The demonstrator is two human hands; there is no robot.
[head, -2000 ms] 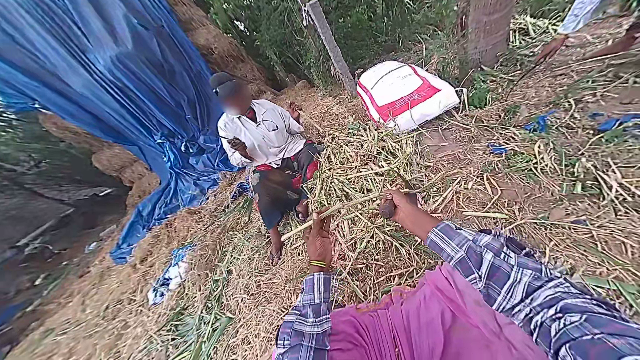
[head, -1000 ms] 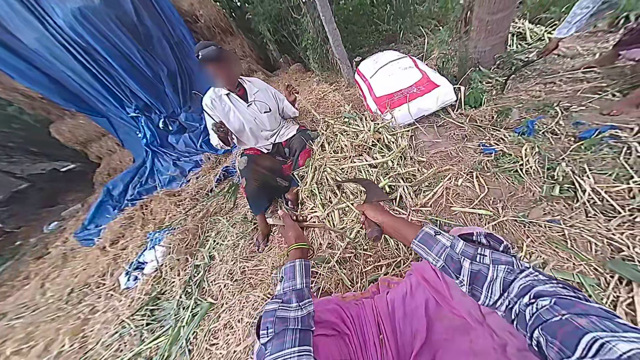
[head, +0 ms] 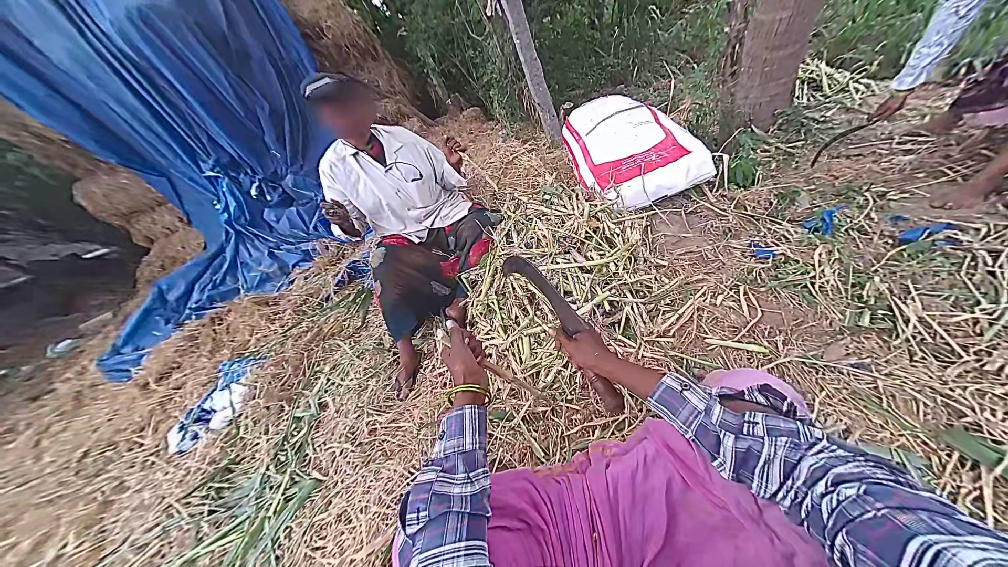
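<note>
My right hand (head: 584,351) is closed round a dark curved sickle (head: 547,293); its blade points up and to the left, and its wooden handle shows below the hand. To the left of it, my left hand (head: 463,356) grips a short plant stalk (head: 513,379) that sticks out down and to the right. Between and beyond both hands lies a heap of cut pale green stalk pieces (head: 583,260) on dry straw. The hands are apart, and the blade does not touch the stalk.
A person in a white shirt (head: 402,185) sits close ahead, bare feet near my left hand. A white and red sack (head: 638,153) lies behind the heap. Blue tarpaulin (head: 228,142) hangs at left. At far right another person's hand (head: 891,105) holds a curved blade. A tree trunk (head: 768,63) stands behind.
The long stalk that spanned both hands two seconds ago no longer does; only a short piece shows at my left hand. The sickle blade now stands raised, pointing up and left.
</note>
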